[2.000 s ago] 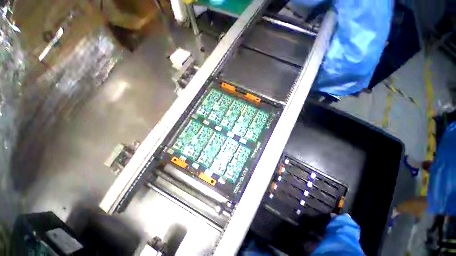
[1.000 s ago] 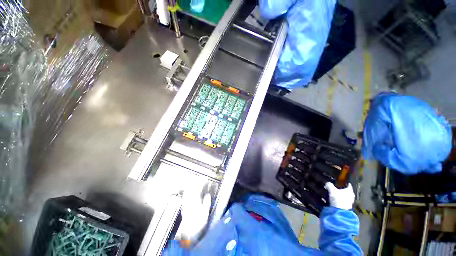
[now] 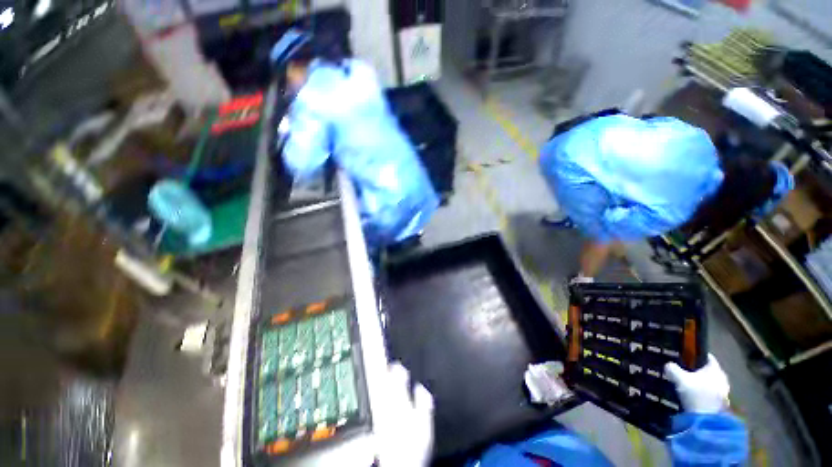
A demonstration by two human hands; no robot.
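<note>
A black carrier pallet with slots and orange clips at two sides is held tilted up at the right, with no panels in it. My right hand, white-gloved, grips its lower right edge. My left hand, white-gloved and blurred, is at the near end of the right conveyor rail; its fingers are unclear. A filled pallet with green PCB panels lies between the rails left of my left hand. A crumpled white thing touches or lies near the held pallet's lower left corner; I cannot tell what it is.
A black tote stands right of the conveyor rail. A person in a blue smock leans over the rails' far end. Another person in blue bends beyond the held pallet, beside a rack. A metal table is at left.
The view has swung up and right, showing more of the floor and people. The pallet in my right hand has come up out of the tote area and its slotted face now shows.
</note>
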